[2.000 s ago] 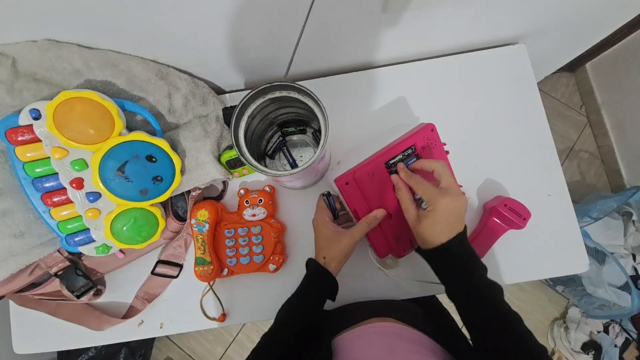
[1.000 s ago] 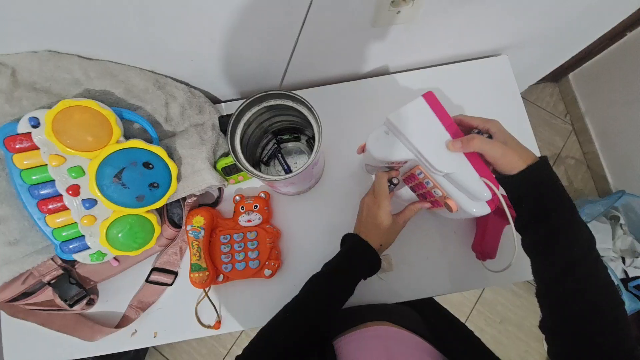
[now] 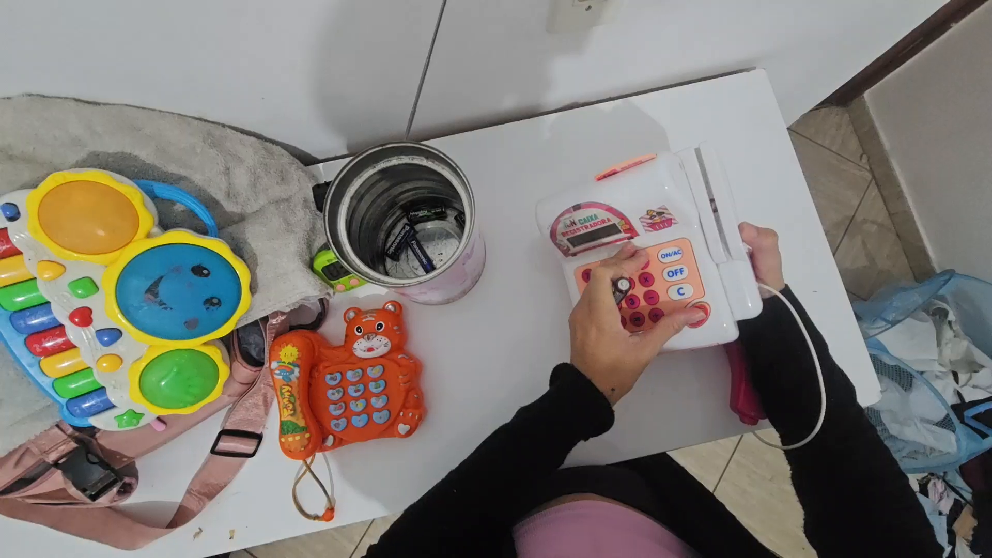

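Note:
A white and pink toy cash register (image 3: pixel 682 232) is on the right part of the table, keypad up. My left hand (image 3: pixel 608 333) rests over its orange keypad with the thumb by a lower key, and a small round metallic end of a battery-like object shows between the fingers. On the register's right side is my right hand (image 3: pixel 763 256), partly hidden behind the white body. A pink toy handset (image 3: pixel 742 387) lies near my right sleeve, with a white cord looping beside it. Several batteries (image 3: pixel 418 252) lie inside the open metal can (image 3: pixel 457 287).
An orange tiger toy phone (image 3: pixel 368 395) sits left of my left arm. Further left, a colourful toy piano (image 3: pixel 116 310) lies on a grey towel (image 3: pixel 256 186) beside a pink strap bag (image 3: pixel 205 473). A small green toy (image 3: pixel 335 271) touches the can. A blue mesh basket (image 3: pixel 907 418) stands right of the table.
The toy's pink underside faced up two seconds ago; it has been turned over, and its white keypad side now faces up. My right hand has moved from its back edge to its right side.

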